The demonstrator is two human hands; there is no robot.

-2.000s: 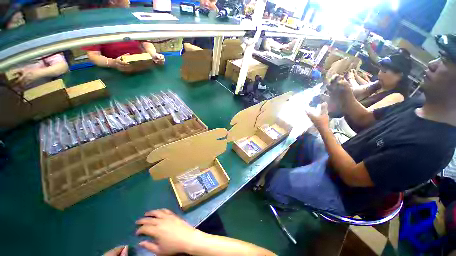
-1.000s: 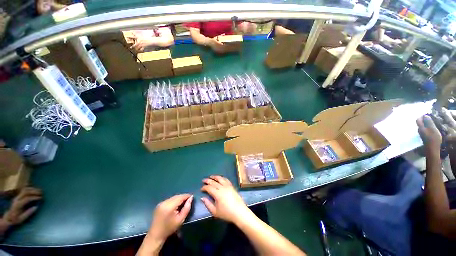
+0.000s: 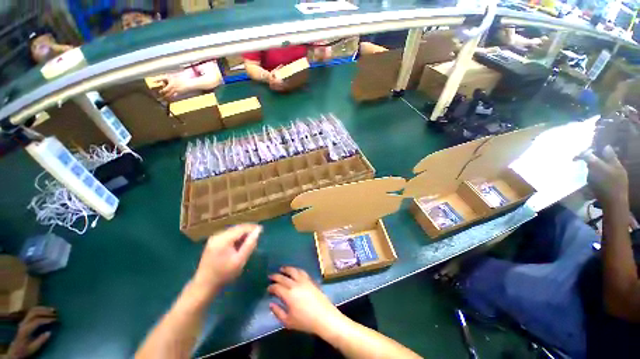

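Observation:
The nearest open carton (image 3: 356, 271) stands at the table's near edge with its lid (image 3: 347, 203) up. A bagged unit (image 3: 342, 253) and a blue printed card (image 3: 364, 247) lie in it. My left hand (image 3: 226, 255) is raised over the table by the divider box's near corner, fingers bent together, with no object seen in it. My right hand (image 3: 300, 297) rests on the table left of the carton, empty, fingers apart. The divider box (image 3: 242, 212) holds a back row of upright clear bags (image 3: 263, 146); its front cells are empty.
Two more open cartons (image 3: 463, 219) stand to the right, beside a seated person (image 3: 609, 182). A power strip (image 3: 72, 177), white cables (image 3: 60, 203) and a grey-blue box (image 3: 46, 252) are left, near another person's hand (image 3: 31, 329). People sit across the table beyond the shelf rail.
My left hand has lifted and moved forward toward the divider box. My right hand stays near the table edge. The view swung left, then slightly back right.

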